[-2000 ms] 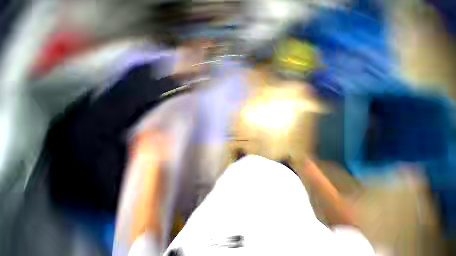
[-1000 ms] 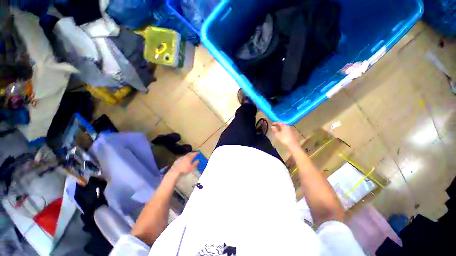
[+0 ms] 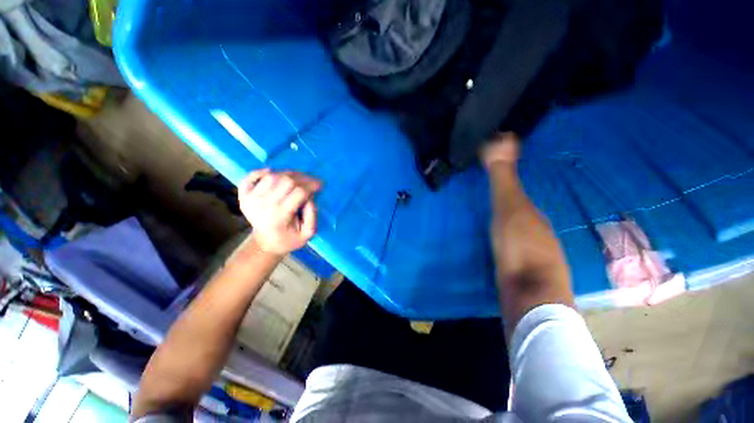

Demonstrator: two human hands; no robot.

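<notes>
A large bright blue plastic bin fills the upper and middle view. Black garments lie inside it, one with a greyish inner face showing at the top. My left hand is at the bin's near left rim, its fingers curled over the edge. My right hand reaches into the bin and is at the lower edge of the black garments. It is blurred, and its fingertips are hard to make out against the cloth, so its grip cannot be told.
A pink cloth or tag hangs on the bin's near right rim. At left are a pale lavender sheet, grey cloth and a yellow item. A pale box-like surface is below my left hand. Tiled floor shows at lower right.
The bin now looks much closer and fills the view. My right hand has moved forward into it, to the black garments. My left hand has moved up to the rim.
</notes>
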